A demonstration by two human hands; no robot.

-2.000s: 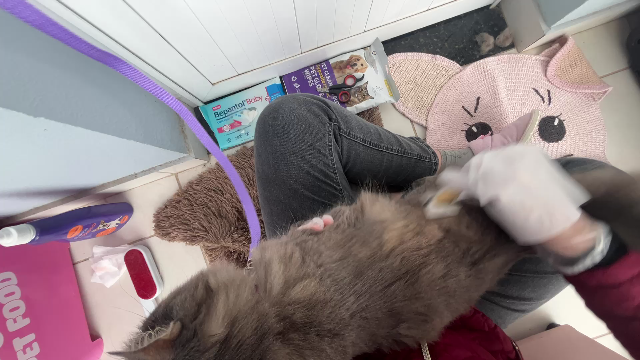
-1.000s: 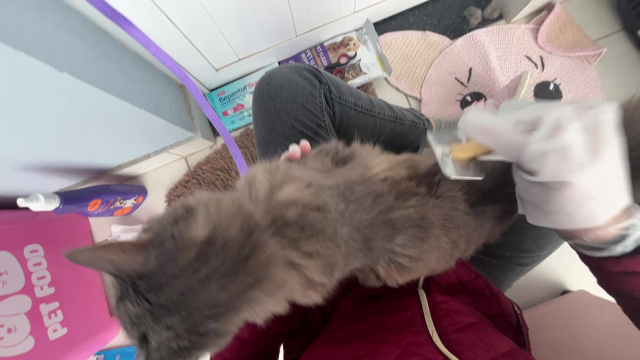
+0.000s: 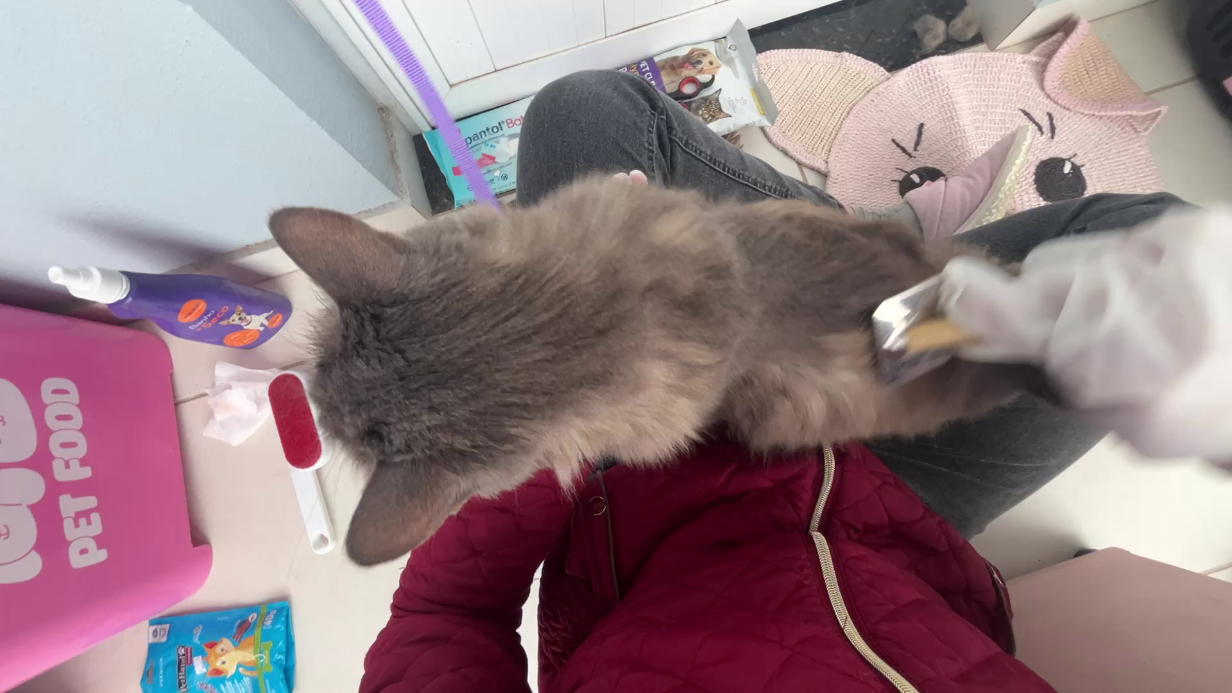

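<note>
A long-haired grey-brown cat point(image 3: 539, 318) lies across my lap, its ears toward the left and its head turned away from the camera. My right hand point(image 3: 1107, 327), in a translucent white glove and blurred, is shut on a slicker brush point(image 3: 910, 332) with a shiny metal head and a yellowish part. The brush is against the fur of the cat's hindquarters. Of my left hand point(image 3: 632, 178) only fingertips show, at the cat's far side beside my knee; the rest is hidden behind the cat. A purple strap point(image 3: 428, 91) runs down to the cat's neck area.
On the tiled floor at left are a purple spray bottle point(image 3: 207, 306), a crumpled tissue point(image 3: 236, 399), a red-and-white lint brush point(image 3: 295, 423), a pink pet food bin point(image 3: 125, 462) and a blue pouch point(image 3: 221, 650). Wipes packs point(image 3: 736, 82), a teal package point(image 3: 481, 144) and a pink face-shaped rug point(image 3: 953, 106) lie beyond my legs.
The cat's head has lifted and turned, and both ears now show. My right hand has kept hold of the brush near the cat's rear.
</note>
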